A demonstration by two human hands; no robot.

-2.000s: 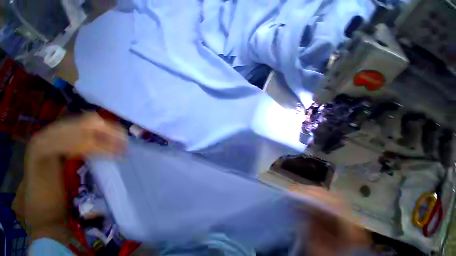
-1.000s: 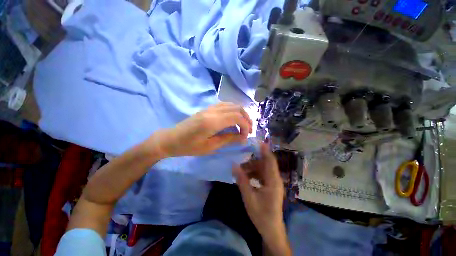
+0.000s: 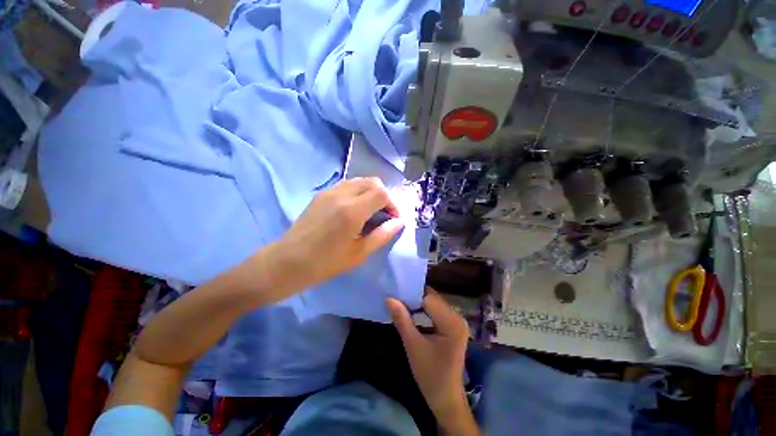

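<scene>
A light blue garment panel (image 3: 340, 285) lies in front of the overlock machine (image 3: 473, 72), its right edge running to the brightly lit presser foot and needle area (image 3: 423, 197). My left hand (image 3: 345, 223) rests on the panel just left of the needle, thumb and fingers bent together on the cloth. My right hand (image 3: 432, 341) is nearer to me and holds the panel's near right corner between thumb and fingers. The cloth under my left palm is hidden.
More blue cloth (image 3: 162, 162) is spread and rumpled at left and behind. Scissors with yellow and red loops (image 3: 695, 305) lie on a white pad (image 3: 651, 281) at right. Thread tension dials (image 3: 585, 194) line the machine front. Blue pieces (image 3: 553, 400) hang low near my lap.
Both hands came from holding the cloth's edge low in front to the needle area. In the last second my right hand moved down slightly and took the panel's near corner.
</scene>
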